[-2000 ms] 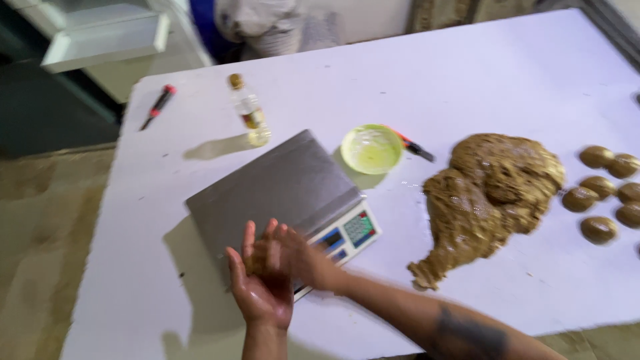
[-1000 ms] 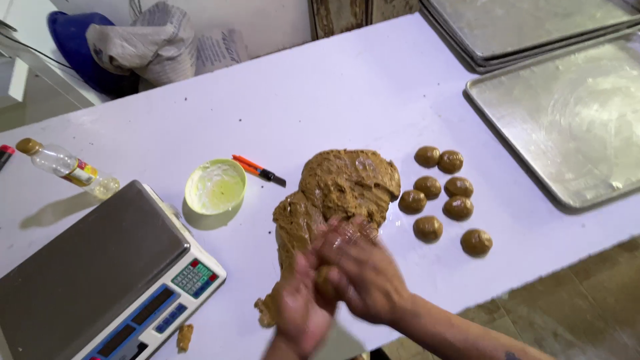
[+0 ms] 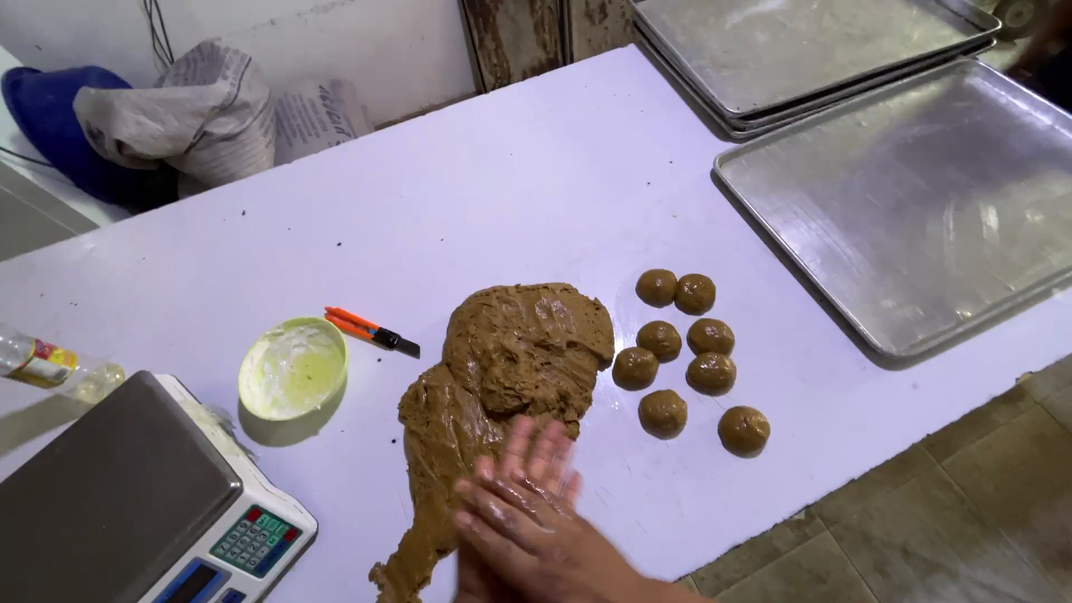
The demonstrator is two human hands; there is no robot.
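My right hand [image 3: 536, 532] lies over my left hand [image 3: 536, 456], palms facing, above the lower edge of a large mass of brown dough [image 3: 528, 352]. Both look wet or greasy, and the left is slightly blurred and mostly covered by the right. Whether a piece of dough is between the palms cannot be seen. To the right of the mass sit several smooth dough balls [image 3: 710, 373]. On the left are a light green bowl [image 3: 293, 368] with a pale greasy residue, an orange and black utility knife [image 3: 371, 331], and a digital scale [image 3: 109, 502] with a bare platform.
An empty metal baking tray [image 3: 921, 209] lies at the right, beside a stack of trays [image 3: 804, 50]. A plastic bottle [image 3: 50, 364] with yellowish liquid lies in view at the left edge. Beyond the white table [image 3: 502, 201] are woven sacks [image 3: 193, 117] and a blue container [image 3: 59, 134].
My hands have moved from over the scale to beside the dough mass, pressed together more flatly now. The view has swung right, bringing the trays in. A dough scrap seen beside the scale is out of view.
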